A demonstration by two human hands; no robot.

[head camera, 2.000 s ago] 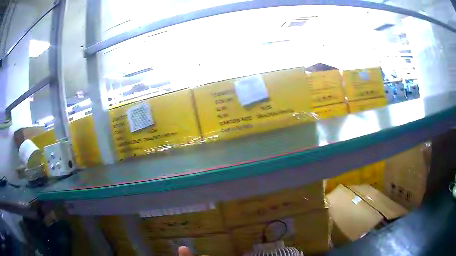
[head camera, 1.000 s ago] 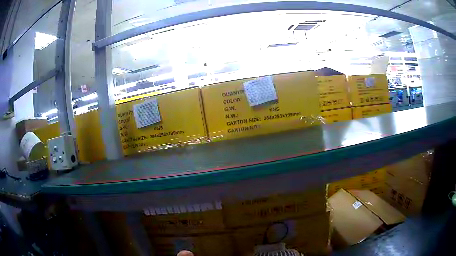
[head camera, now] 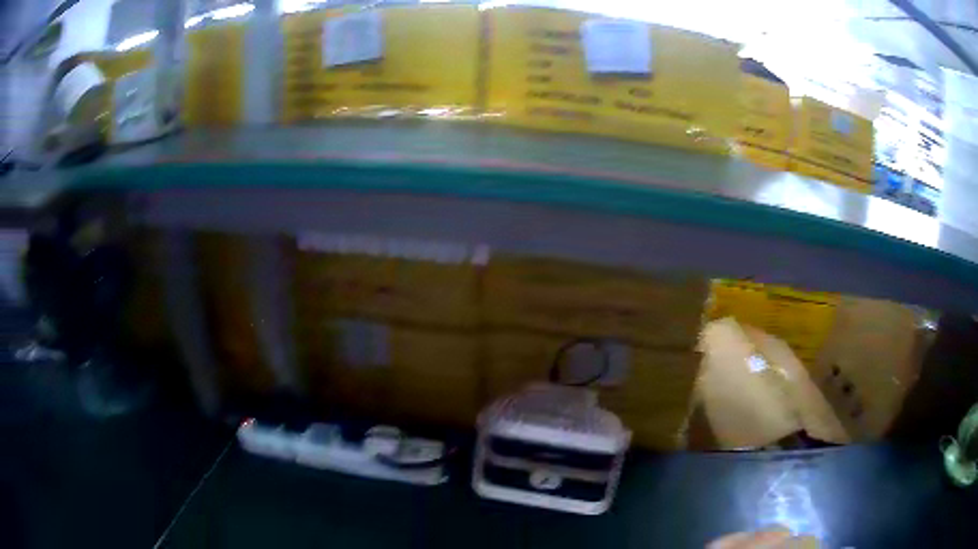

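Note:
A small boxy white device (head camera: 550, 450) with a dark front stands on the dark bench (head camera: 322, 515), near the middle. A white power strip (head camera: 343, 453) lies to its left, with a dark plug or cable on it. A sliver of a hand, which looks like my right hand (head camera: 759, 539), shows at the bottom edge, right of the device. It is blurred and cut off, so its grip is hidden. My left hand is out of the picture.
A green-edged shelf (head camera: 450, 182) crosses above the bench. Yellow printed cartons (head camera: 375, 80) stand on it, with more cartons (head camera: 397, 370) below. An open brown carton (head camera: 751, 386) is behind the bench at the right. A greenish object (head camera: 962, 445) is at the right edge.
The view has tilted down, so the shelf and cartons sit higher and the bench, power strip and whole device show. The fingertip at bottom centre is gone; part of a hand now shows farther right.

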